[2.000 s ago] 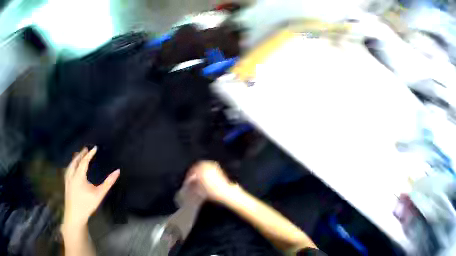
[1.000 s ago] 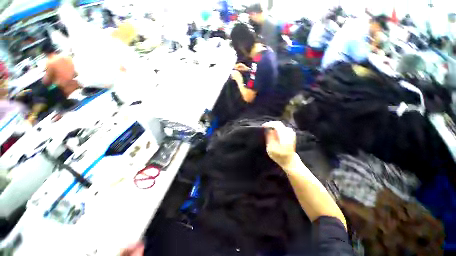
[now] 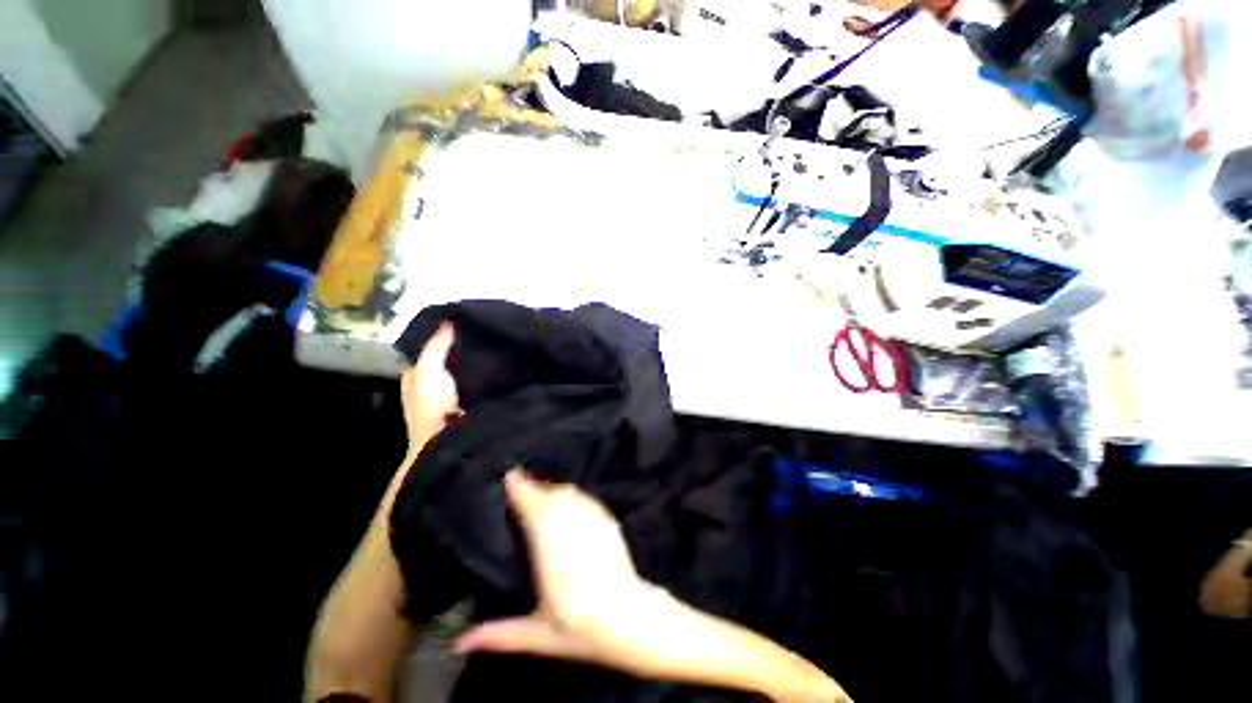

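A black garment piece (image 3: 549,398) is bunched at the front edge of the white table, partly on the table and partly hanging over my lap. My left hand (image 3: 433,389) grips its left side, with the fingers partly hidden by the cloth. My right hand (image 3: 574,570) lies against the lower front of the cloth with thumb and fingers spread; whether it pinches any cloth is unclear. The sewing machine (image 3: 934,240), white with a blue stripe, stands beyond to the right. Its needle area (image 3: 758,234) is away from the cloth.
Red-handled scissors (image 3: 868,360) and a plastic-wrapped packet (image 3: 961,381) lie on the white table (image 3: 549,206) at the right. The table's left edge has worn yellow tape (image 3: 360,247). Dark cloth heaps (image 3: 206,282) are at the left. A person's hand (image 3: 1226,580) shows at the right rim.
The view has swung back from the workshop aisle to the machine table. The black garment piece is now gathered at the table edge, and both my hands are at it.
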